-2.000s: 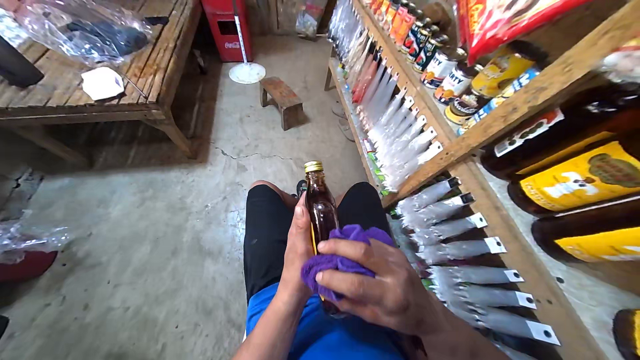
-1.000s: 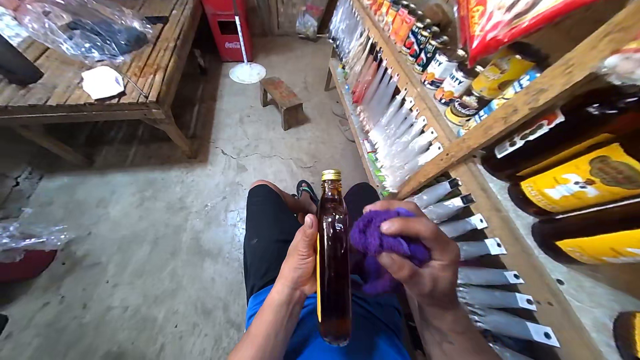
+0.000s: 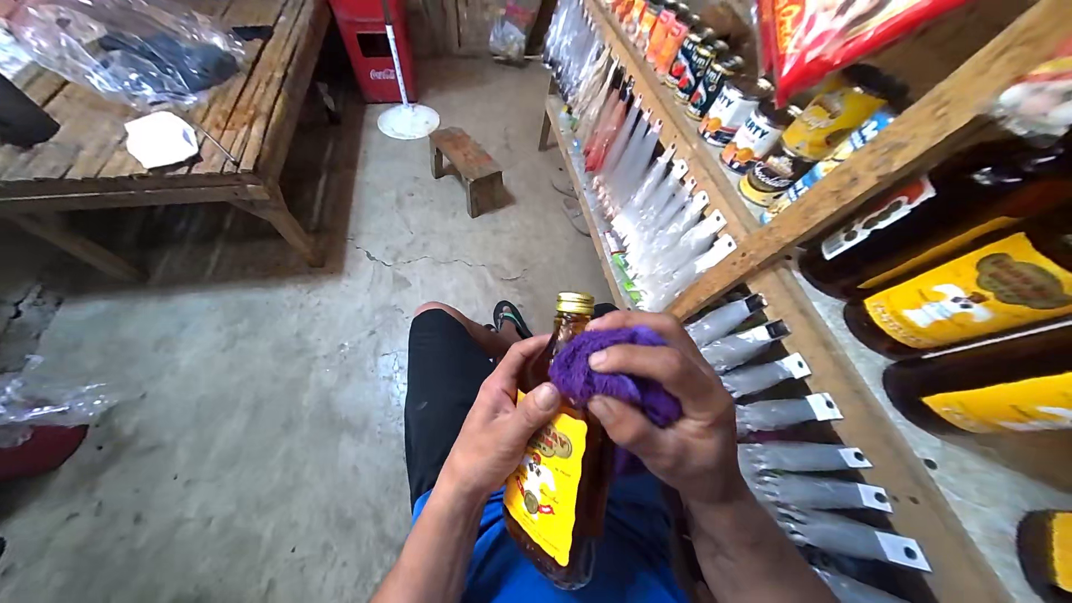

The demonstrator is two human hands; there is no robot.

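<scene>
A brown glass bottle point(image 3: 596, 502) with a gold screw cap point(image 3: 574, 303) and a yellow label point(image 3: 548, 477) stands tilted above my lap. My left hand point(image 3: 498, 419) is closed around its upper body from the left, thumb on the front. A bunched purple cloth point(image 3: 615, 373) is gripped in my right hand point(image 3: 678, 402) and touches the bottle's shoulder and neck on the right side. Part of the cloth hangs down behind my right hand. The cap is on the bottle.
Wooden shelves point(image 3: 754, 243) on the right hold cans point(image 3: 733, 109) and large brown bottles point(image 3: 963, 293). Plastic packets point(image 3: 796, 410) hang along their edge, close to my right arm. A small wooden stool point(image 3: 469, 163) stands ahead on the concrete floor. A slatted wooden table point(image 3: 226, 109) is at upper left.
The bottle has turned, so its yellow label now faces up toward the camera. One second ago the purple cloth was beside the bottle; now my right hand has it against the upper part.
</scene>
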